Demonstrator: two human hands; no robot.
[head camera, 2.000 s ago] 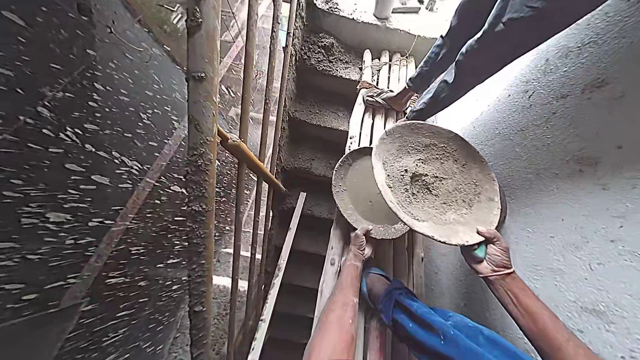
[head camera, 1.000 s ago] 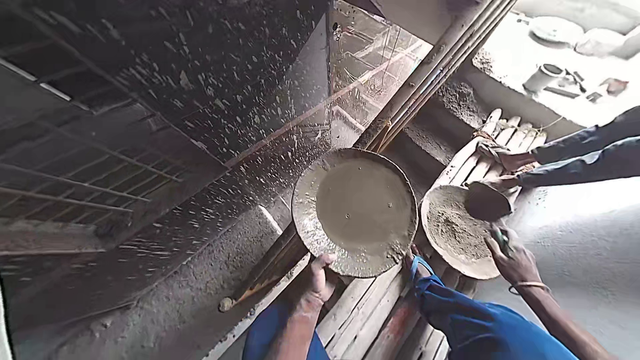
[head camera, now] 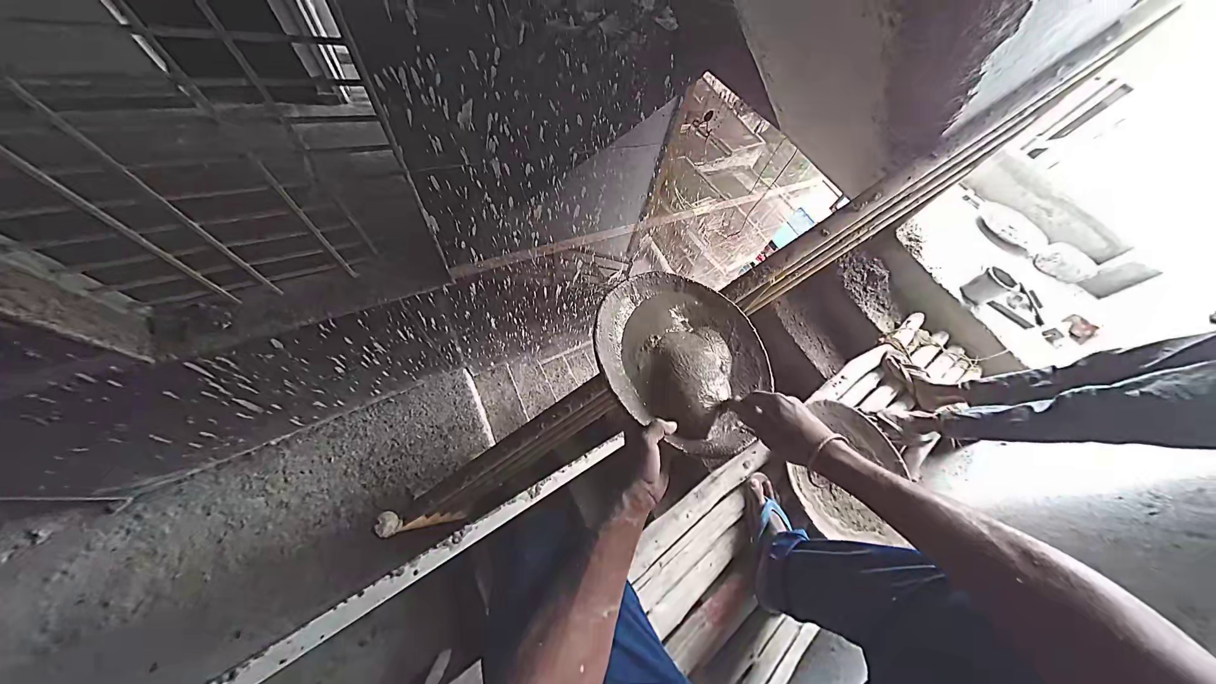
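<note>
My left hand (head camera: 651, 456) grips the near rim of a round metal mortar pan (head camera: 613, 328), which is tilted and holds wet grey cement slurry (head camera: 655, 309). My right hand (head camera: 779, 425) is at the pan's lower right, its fingers closed around a handle. From them a trowel or scoop, coated in slurry (head camera: 686, 370), reaches into the pan; its exact shape is hidden by the cement. Below my right forearm a second pan (head camera: 836, 503) with thicker mortar rests on the wooden poles (head camera: 689, 518), partly covered by the arm.
Another person's feet and trouser legs (head camera: 1073, 389) are at the right on the poles. Concrete steps (head camera: 817, 318) lie beyond. Long bars (head camera: 912, 190) run diagonally past the pan. A metal mug (head camera: 988, 285) and tools are at upper right, a window grille (head camera: 180, 190) at upper left.
My right hand has moved from the second pan to the slurry pan, with a coated tool now in it. The small dark bowl seen over the second pan is no longer visible there. The view has turned.
</note>
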